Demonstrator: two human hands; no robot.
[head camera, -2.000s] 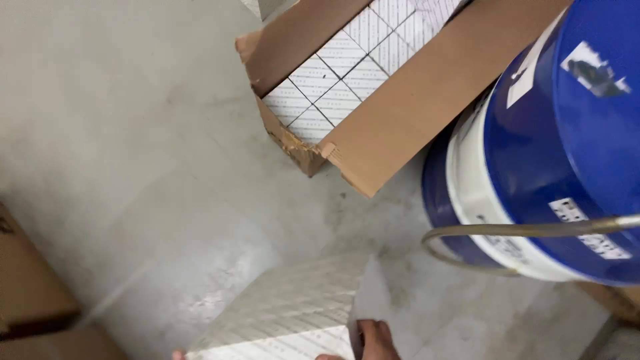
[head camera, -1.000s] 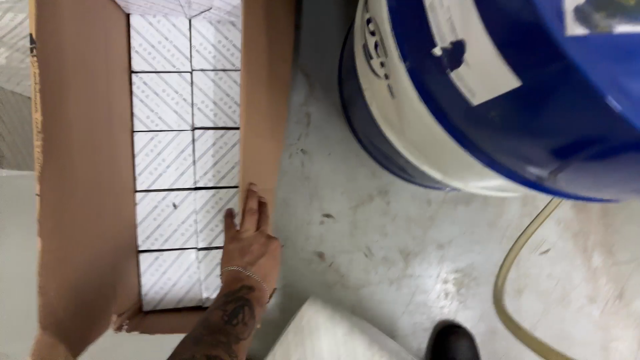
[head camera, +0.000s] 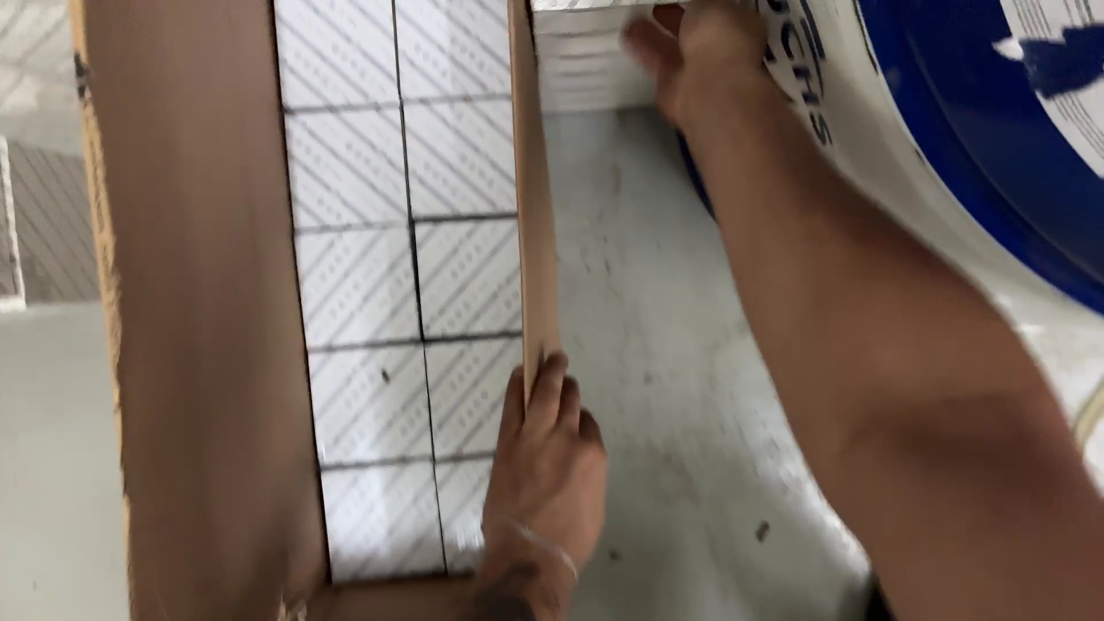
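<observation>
A cardboard carton (head camera: 207, 285) stands with its top flaps apart, filled with rows of small white boxes (head camera: 358, 285) that bear diagonal printed stripes. My left hand (head camera: 548, 466) grips the lower end of the carton's right flap (head camera: 536, 224), fingers on both of its sides. Up at the top edge, my right hand (head camera: 703, 56) is blurred and partly cut off, beside a white striped item (head camera: 595, 56) outside the carton, next to the drum. Whether it touches or holds that item cannot be told.
A blue and white drum (head camera: 957, 155) stands at the upper right, close to my right forearm. Grey floor (head camera: 673, 414) lies between carton and drum. At the left edge is another striped white object (head camera: 52, 224). Part of a hose (head camera: 1088, 418) shows at the right.
One second ago a hand lay at the carton's right flap; now my left hand grips that flap. My right arm has come into view, reaching up beside the drum. The view is closer to the carton.
</observation>
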